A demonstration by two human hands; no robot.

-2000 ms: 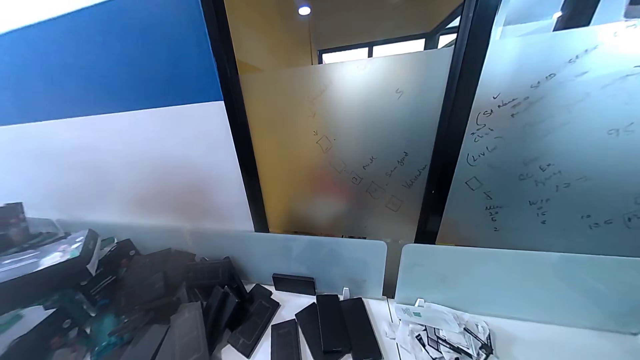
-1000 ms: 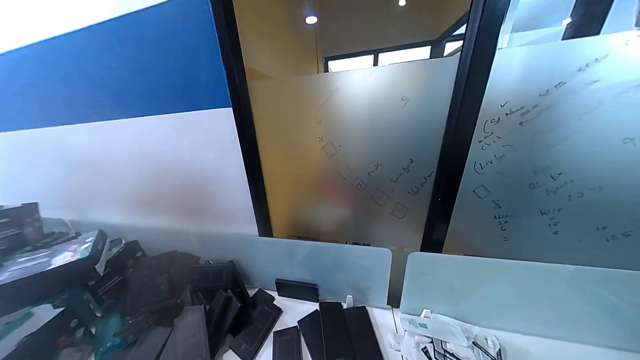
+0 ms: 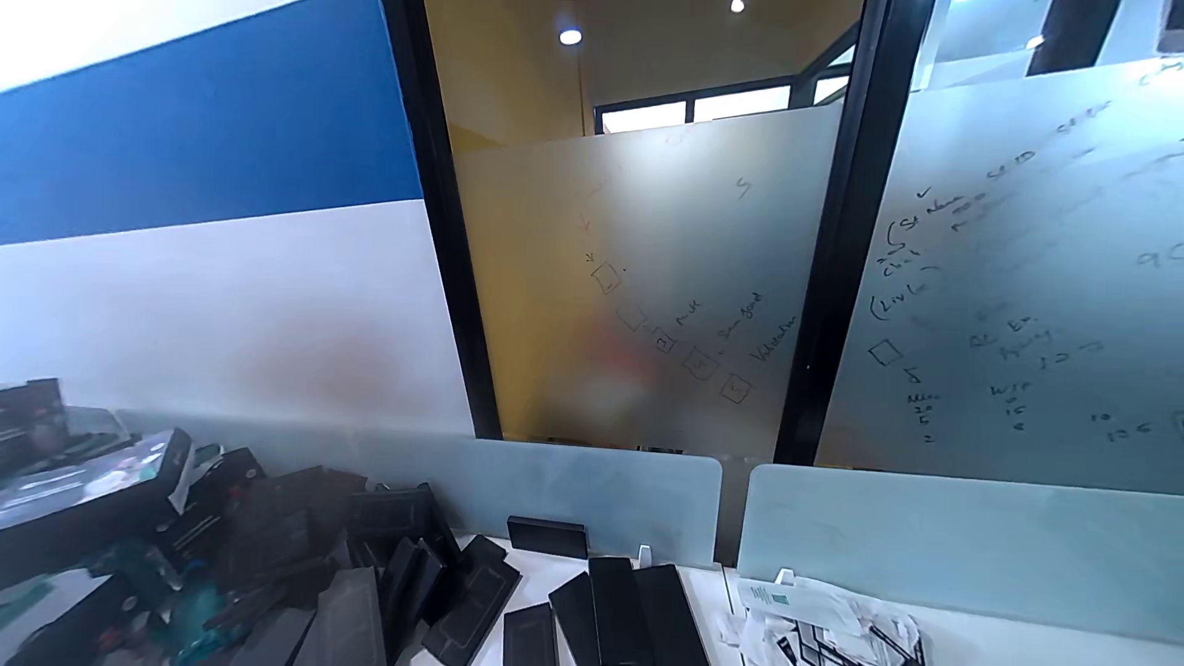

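Observation:
Neither my left hand nor my right hand shows in the head view. Several flat black boxes [image 3: 618, 610] lie side by side on the white desk [image 3: 705, 592] at the bottom middle. One black box [image 3: 548, 536] stands on its long edge against the frosted divider. To the left, a heap of black boxes and trays [image 3: 393, 518] leans together. At the lower right, clear plastic bags [image 3: 832, 615] with dark strip-like items in them lie on the desk.
Frosted desk dividers [image 3: 592, 486] run behind the desk. Behind them rises a glass partition [image 3: 647, 277] with handwriting and black frames. A large dark box with a shiny top [image 3: 92, 481] sits on the pile at the far left.

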